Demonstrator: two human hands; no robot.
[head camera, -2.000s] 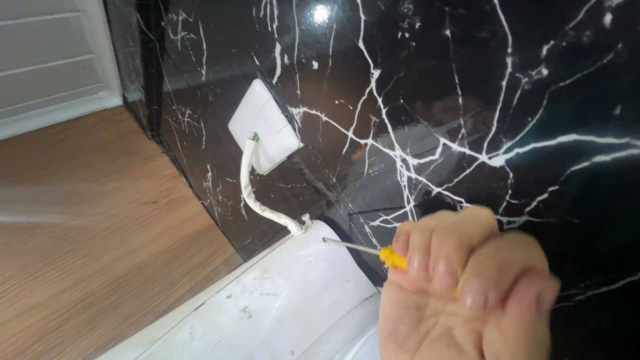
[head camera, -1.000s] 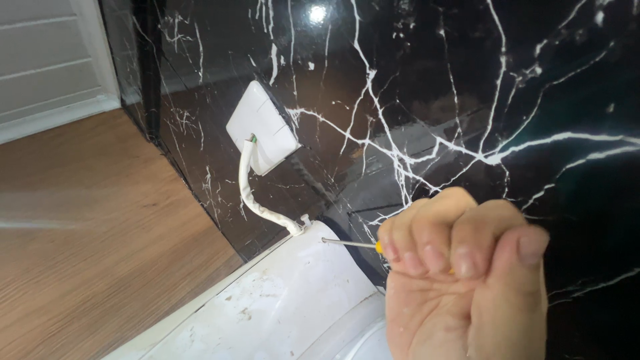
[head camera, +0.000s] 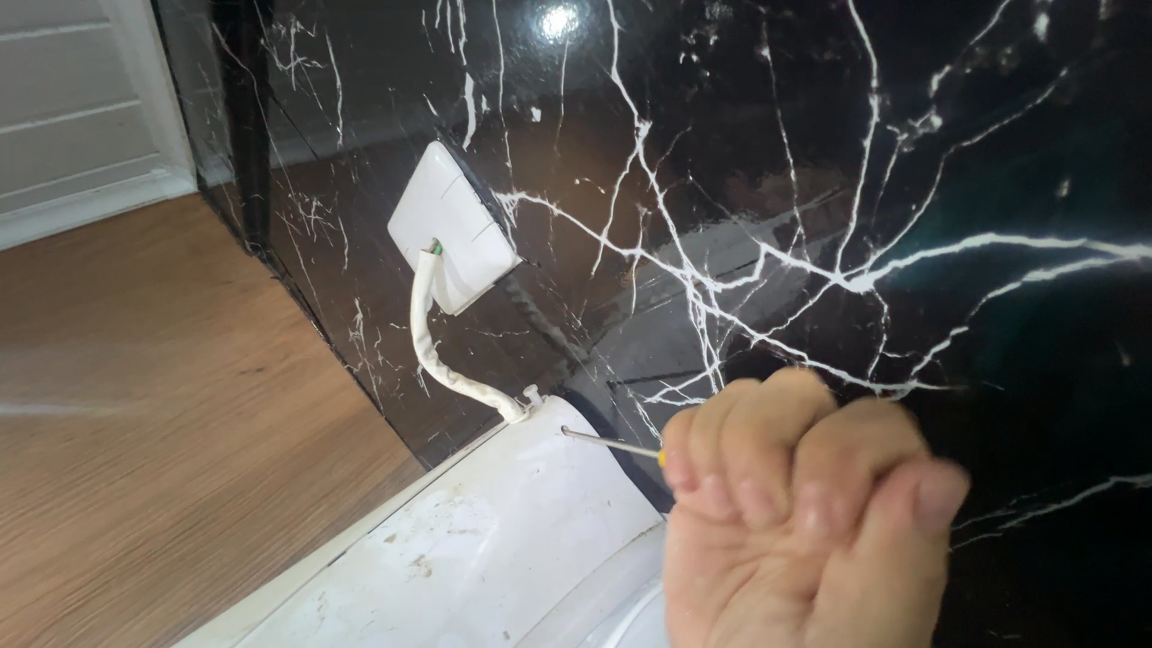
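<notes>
My right hand (head camera: 805, 504) is closed around a screwdriver, palm side toward the camera and thumb at the right. Only the metal shaft (head camera: 616, 442) and a bit of yellow handle (head camera: 663, 458) show; the fingers hide the rest. The shaft's tip meets a small hole near the upper end of a white plastic housing (head camera: 504, 513). A white sheathed cable (head camera: 421, 328) curves from a square white wall plate (head camera: 459, 229) down to that end of the housing, beside a small white screw or clip (head camera: 533, 393). Green shows where the cable enters the plate. My left hand is out of view.
Behind the housing stands a glossy black wall with white marble veining (head camera: 855, 279). A wood-look surface (head camera: 162, 387) lies at the left, bordered by white panelling (head camera: 72, 117) at the upper left. A clear or glossy curved part (head camera: 630, 616) adjoins the housing at the bottom.
My right hand has shifted around the screwdriver handle, and its fingers now cover more of the yellow than two seconds ago. The shaft's tip remains at the same hole.
</notes>
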